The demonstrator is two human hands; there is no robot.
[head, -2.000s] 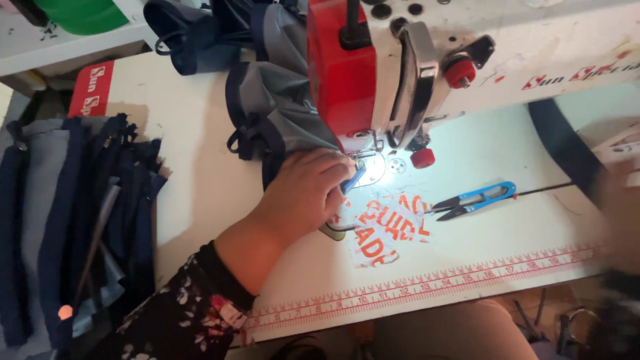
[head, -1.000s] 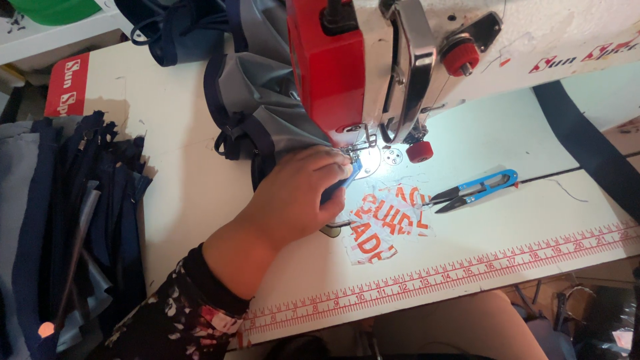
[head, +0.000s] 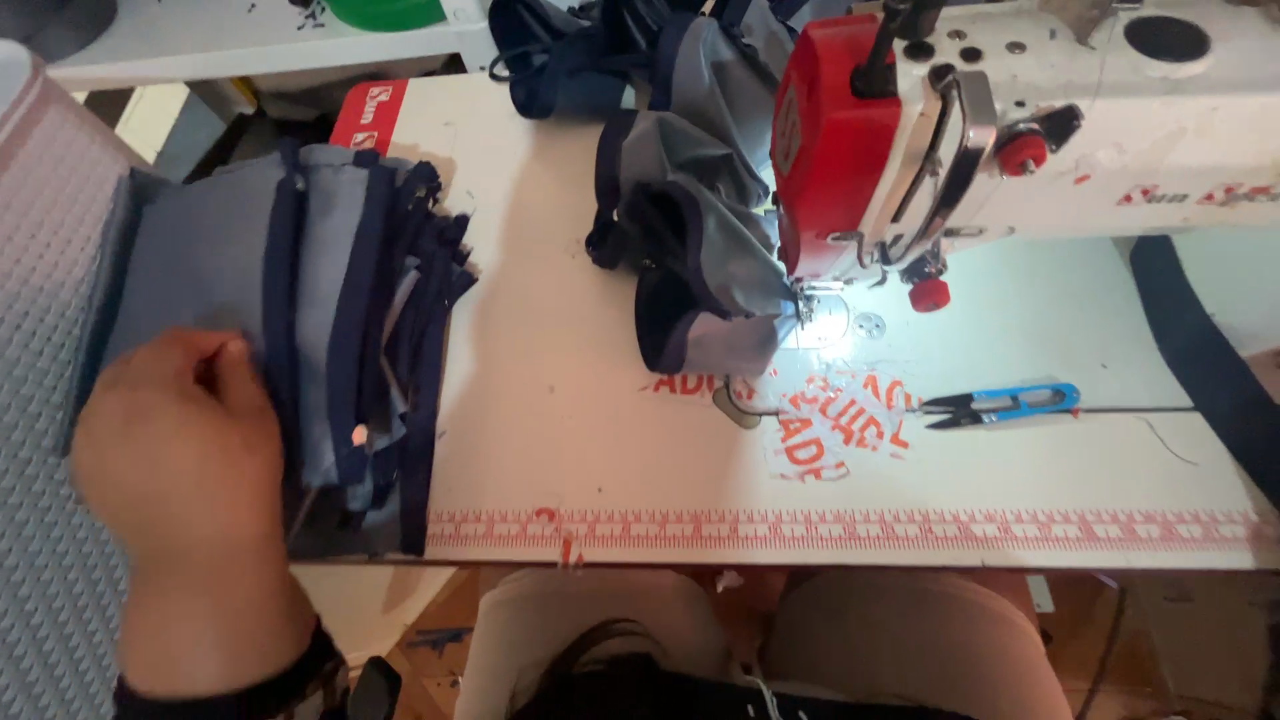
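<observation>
My left hand (head: 185, 440) is over the stack of grey-blue fabric pieces with navy edging (head: 210, 230) at the left of the table; its fingers are curled, and whether they pinch a piece is hidden. My right hand is out of the picture. Sewn grey fabric with navy binding (head: 690, 200) lies bunched left of the red-and-white sewing machine (head: 835, 150). One end of it reaches under the lit presser foot (head: 806, 305), and no hand touches it. Blue-handled thread snips (head: 1000, 403) lie on the table right of the needle area.
A printed red ruler strip (head: 800, 530) runs along the table's front edge. A navy strap (head: 1200, 350) crosses the right side. Clear tape with red lettering (head: 830, 425) covers a patch before the needle. A textured grey-white container (head: 50, 400) borders the fabric stack at far left.
My left hand has left the fabric at the presser foot and moved left to the stack. The view has shifted left.
</observation>
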